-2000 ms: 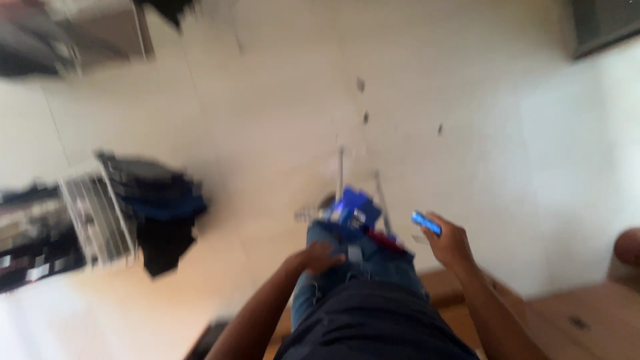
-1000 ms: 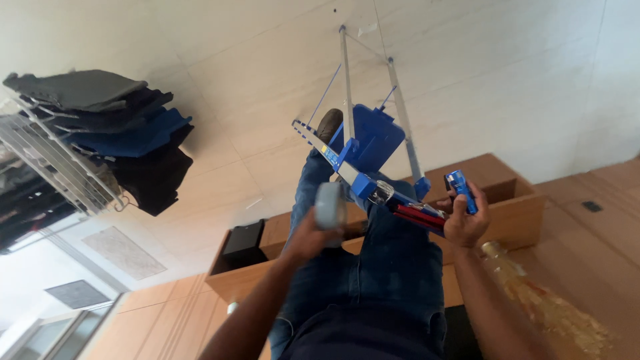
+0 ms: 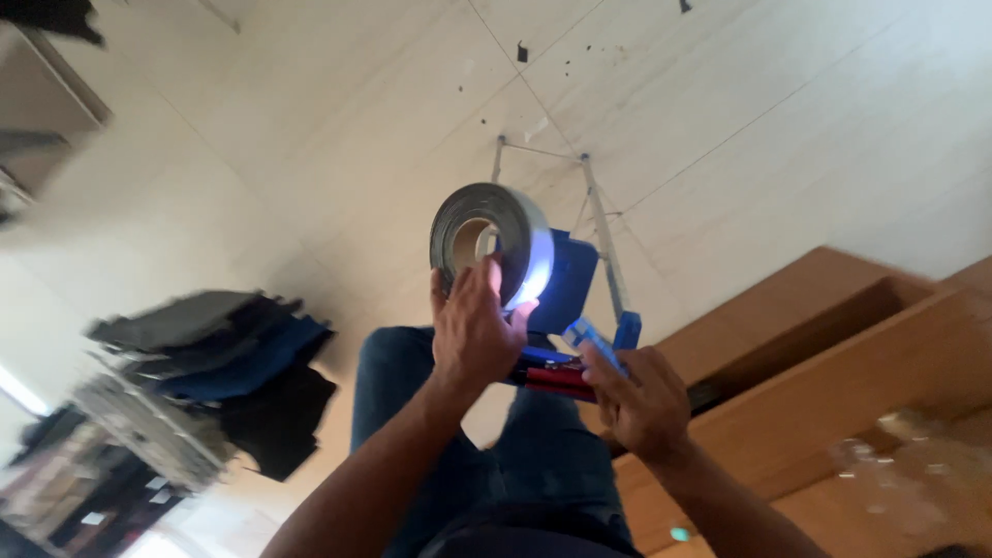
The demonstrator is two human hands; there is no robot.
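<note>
My left hand [image 3: 477, 325] holds a large roll of silvery tape [image 3: 504, 240], its fingers at the cardboard core and its thumb at the outer edge. In my right hand [image 3: 639, 395] is a small blue lit tool [image 3: 593, 345], pointing toward the roll; its exact kind is unclear. Bright light falls on the tape's outer face. Beneath both hands is a stepladder with metal legs [image 3: 606, 240] and a blue plastic platform [image 3: 570, 287]. Red-handled tools [image 3: 558, 378] lie near its top, partly hidden by my right hand.
Dark folded garments [image 3: 256, 364] hang over a white wire rack [image 3: 147, 418] at the left. A wooden cabinet [image 3: 814, 349] with a long opening stands at the right, beside a blurred transparent item [image 3: 891, 457]. Small dark scraps [image 3: 522, 53] lie on the tiled floor.
The tape roll, low in my left hand a second ago, is now raised in front of the ladder. My right hand has brought the blue tool closer to it. The view has shifted.
</note>
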